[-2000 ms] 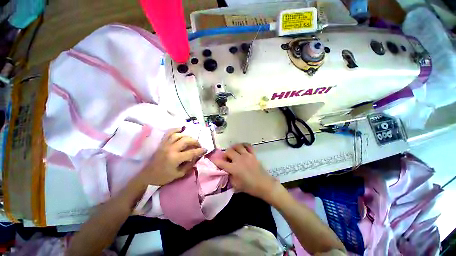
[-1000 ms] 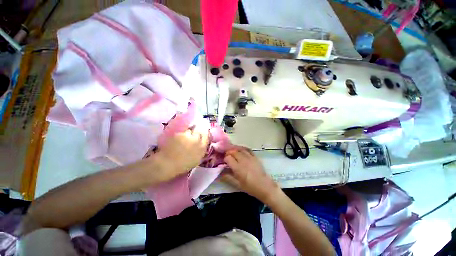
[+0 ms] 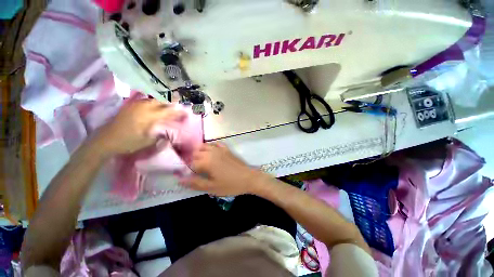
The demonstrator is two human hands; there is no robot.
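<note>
The pink garment body [image 3: 70,59] lies heaped left of the needle, paler side up with darker seam lines. A deeper pink piece [image 3: 187,127] is bunched between my hands just in front of the presser foot. My left hand [image 3: 142,125] is blurred, on the cloth left of the needle. My right hand [image 3: 219,169] pinches the near right edge of the bunched cloth. The cream HIKARI sewing machine [image 3: 233,32] stands over the back of the cloth. The needle and presser foot are partly hidden by cloth and glare.
Black-handled scissors [image 3: 315,112] lie under the machine arm, with blue-handled snips [image 3: 374,107] to their right. A control panel [image 3: 429,106] sits at the table's right end. Pink cloth [image 3: 439,200] and a blue basket [image 3: 368,208] are below right. Red-handled scissors [image 3: 310,256] are near my lap.
The view has moved closer to the machine. The pink flap that hung over the table's front edge now lies gathered on the table. Both hands still work at the cloth before the needle.
</note>
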